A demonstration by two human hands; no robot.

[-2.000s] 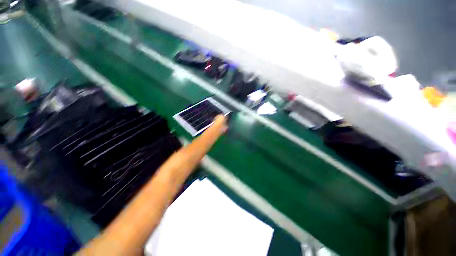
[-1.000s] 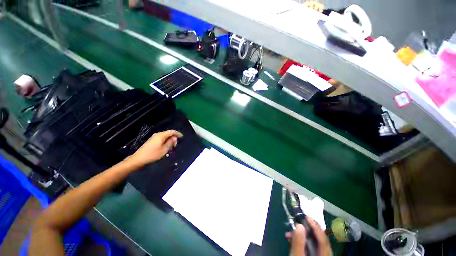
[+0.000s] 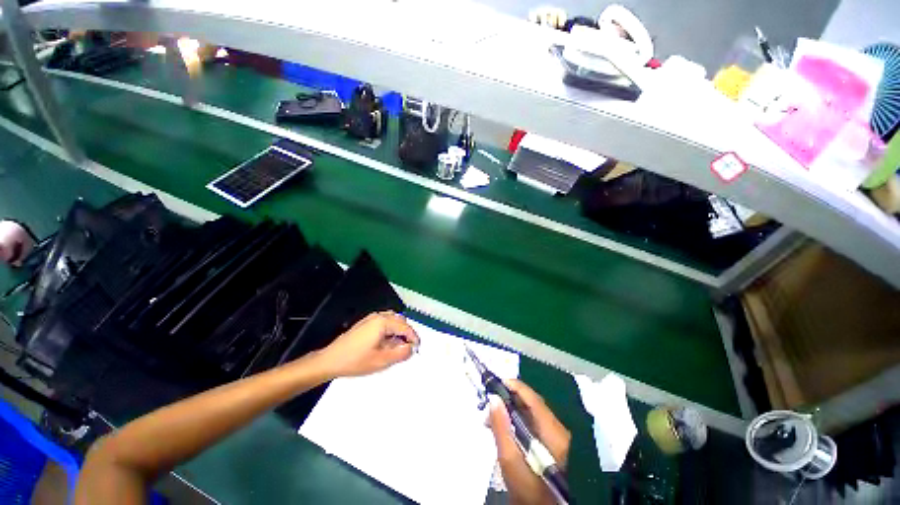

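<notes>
White-backed solar panels (image 3: 414, 424) lie face down in a stack on the bench in front of me. My left hand (image 3: 380, 345) is over their upper left edge, fingertips pinched on a small dark lead wire end (image 3: 399, 340). My right hand (image 3: 530, 434) holds the soldering iron (image 3: 515, 419) over the panels' right side, its metal tip pointing up and left, apart from my left fingers. Black housings (image 3: 212, 296) stand in leaning rows on the left, with a thin black cable coil on them. One housing (image 3: 357, 296) leans beside my left wrist.
A framed solar panel (image 3: 261, 176) lies face up on the green conveyor (image 3: 474, 252). White scrap (image 3: 609, 419), a round yellowish item (image 3: 674, 429) and a clear-topped round object (image 3: 785, 441) are at right. The white shelf (image 3: 395, 44) crosses above; blue plastic (image 3: 35, 454) is lower left.
My left hand has moved from the black housings onto the white panels. My right hand has brought the iron up and left over them. The conveyor panel appears further left; the view has shifted.
</notes>
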